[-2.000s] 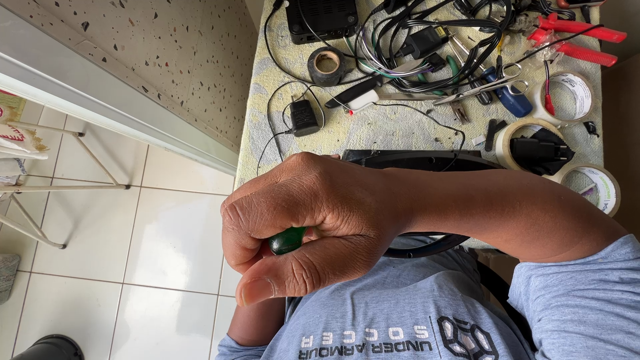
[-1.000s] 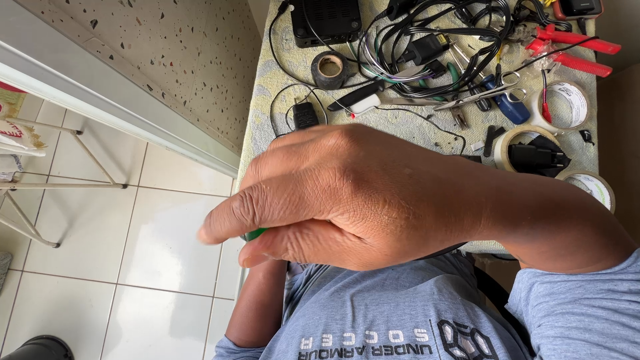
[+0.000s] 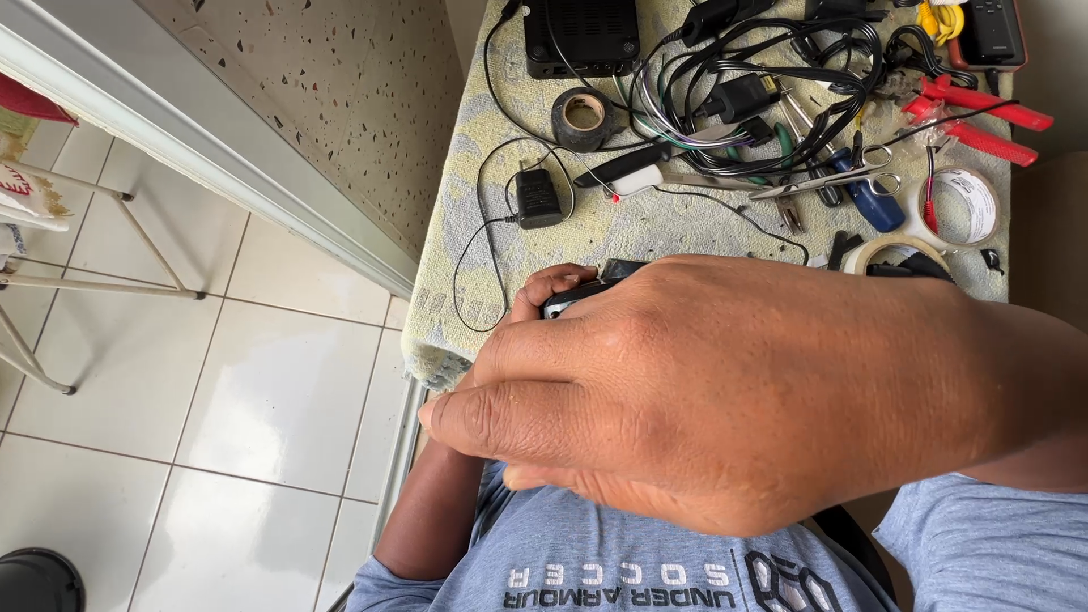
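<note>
My right hand [image 3: 697,391] reaches in from the right, close to the camera, seen from its back with the fingers bent together. Whatever it may hold is hidden. Beneath and beyond it, the fingers of my left hand [image 3: 544,293] curl over the edge of a black device with a silver part [image 3: 586,293], mostly covered by my right hand; I cannot tell what the device is. My left forearm comes up from the bottom. Above the hands, a black power adapter [image 3: 538,200] with a thin cable and a black-handled knife [image 3: 625,166] lie on the towel-covered table [image 3: 459,229].
At the back are a black box [image 3: 582,38], a roll of black tape [image 3: 584,117] and coiled black cables [image 3: 765,68]. Scissors [image 3: 837,180], red-handled pliers [image 3: 977,115], a blue-handled tool [image 3: 867,191] and tape rolls [image 3: 960,204] lie at the right. A wall [image 3: 314,102] borders the left.
The green handle in my right hand, seen in both earlier frames, is now out of sight. My left fingers and the black device's edge have come into view beyond my right hand.
</note>
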